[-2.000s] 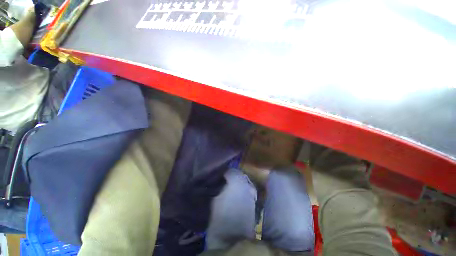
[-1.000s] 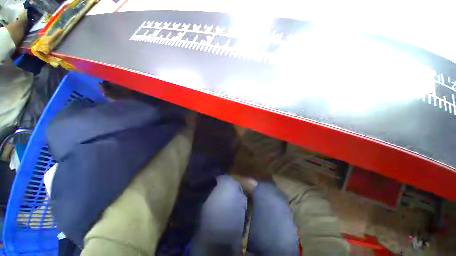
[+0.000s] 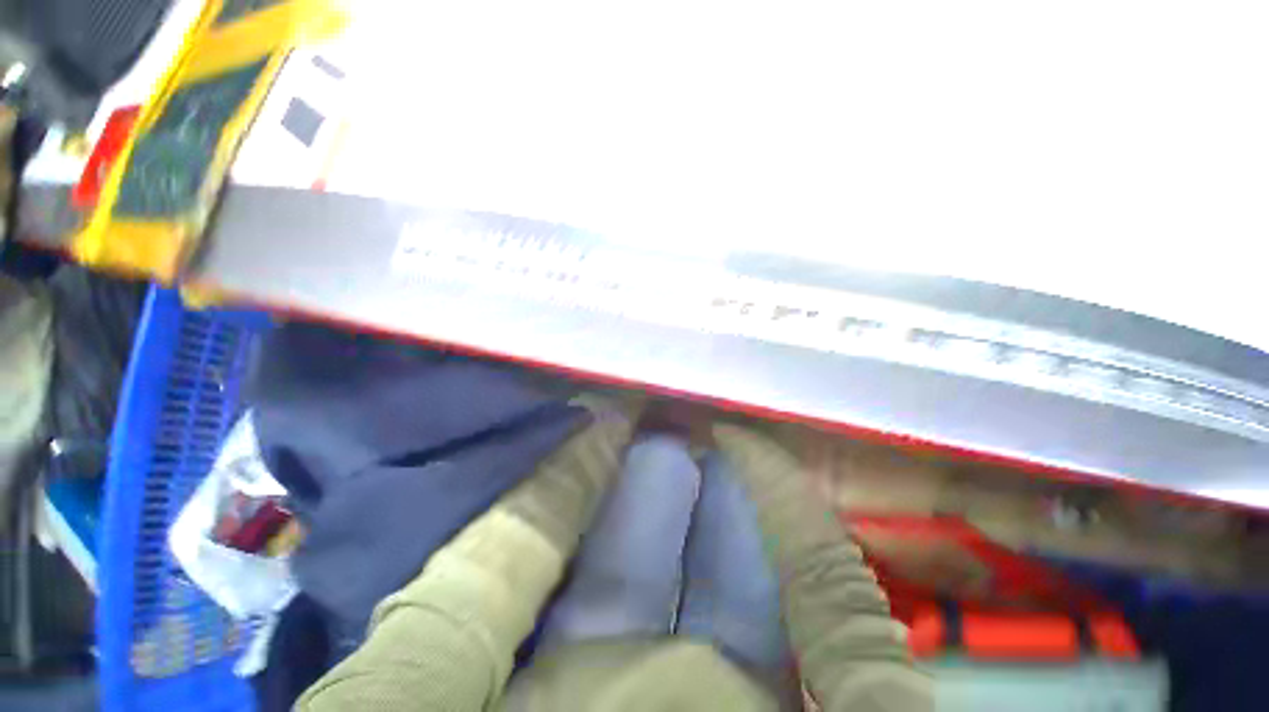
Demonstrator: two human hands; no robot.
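Observation:
Dark navy cloth point(image 3: 404, 431) hangs in a loose pile at the table's front edge, beside and over the wearer's left sleeve. Both olive sleeves reach forward over the jeans-clad legs to the underside of the table edge. My left hand and my right hand are hidden there in shadow, so what they hold does not show. The white table point(image 3: 779, 125) has a ruler-marked front strip with a thin red side, partly washed out by glare.
A blue slotted basket point(image 3: 139, 473) stands at the left with a white plastic bag point(image 3: 230, 549) in it. A yellow-taped dark panel point(image 3: 181, 153) lies on the table's left end. Red plastic items point(image 3: 1009, 633) are below the table at the right.
The view has shifted, showing more of the tabletop. Both sleeves have come closer together at the table edge. The navy cloth has moved right with the left arm, uncovering the white bag.

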